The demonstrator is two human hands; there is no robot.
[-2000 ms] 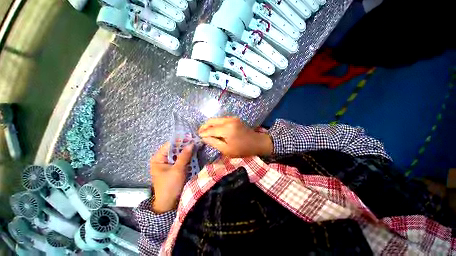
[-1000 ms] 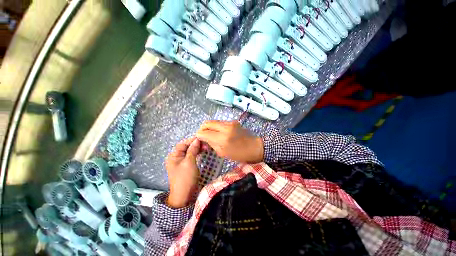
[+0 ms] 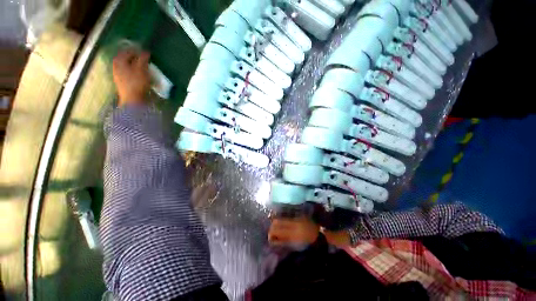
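Observation:
My left hand (image 3: 132,73) is blurred, stretched out over the green conveyor at the upper left. A pale fan unit (image 3: 160,81) shows beside its fingers; whether they grip it is unclear. My right hand (image 3: 294,230) is blurred, low in the middle, just below the nearest fan of the right row. Its fingers look bent, and I cannot tell what they hold. The dotted sheet cannot be made out. Open fan handles (image 3: 352,176) with red and dark wires lie in two rows, their round pale heads to the left.
The curved conveyor (image 3: 64,176) runs along the left, with a fan (image 3: 87,220) on it and another (image 3: 185,23) near the top. Shiny bubble wrap (image 3: 235,217) covers the worktop. Blue floor (image 3: 493,159) with a yellow-black line lies to the right.
My left hand has left the dotted sheet and reached up and left over the conveyor. My right hand stays low. The view has shifted; the teal heap and fan pile no longer show.

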